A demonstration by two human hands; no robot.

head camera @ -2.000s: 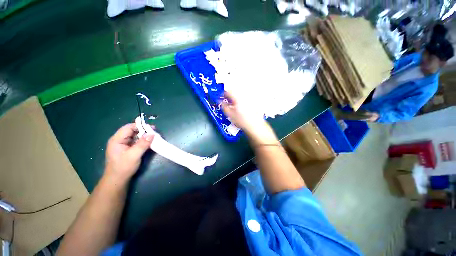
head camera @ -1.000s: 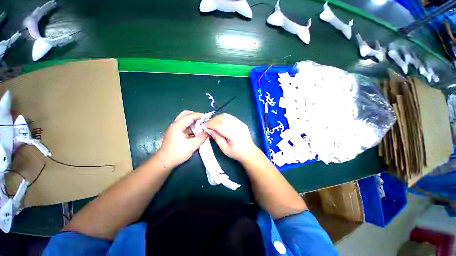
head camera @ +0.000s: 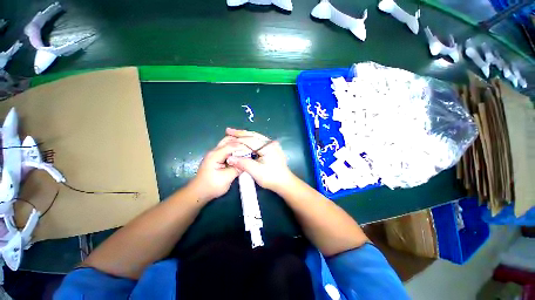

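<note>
My left hand (head camera: 216,167) and my right hand (head camera: 267,161) meet over the green bench mat, both closed around the upper end of a white curved housing (head camera: 250,202). The housing's lower end points down towards my body. A short dark wire (head camera: 263,146) shows between the fingers at the housing's end. The fingers hide that end and any small fitting there. A tiny white curly clip (head camera: 249,112) lies on the mat beyond my hands.
A blue tray (head camera: 302,88) with white clips and a heaped bag of white parts (head camera: 390,126) is at right, beside cardboard dividers (head camera: 490,146). At left, housings (head camera: 12,170) with wires lie on a cardboard sheet (head camera: 100,140). More housings (head camera: 340,19) stand on the conveyor (head camera: 176,35).
My right hand has gone from the tray to the housing and now closes around its end with my left. The housing has turned from slanting to nearly straight towards my body.
</note>
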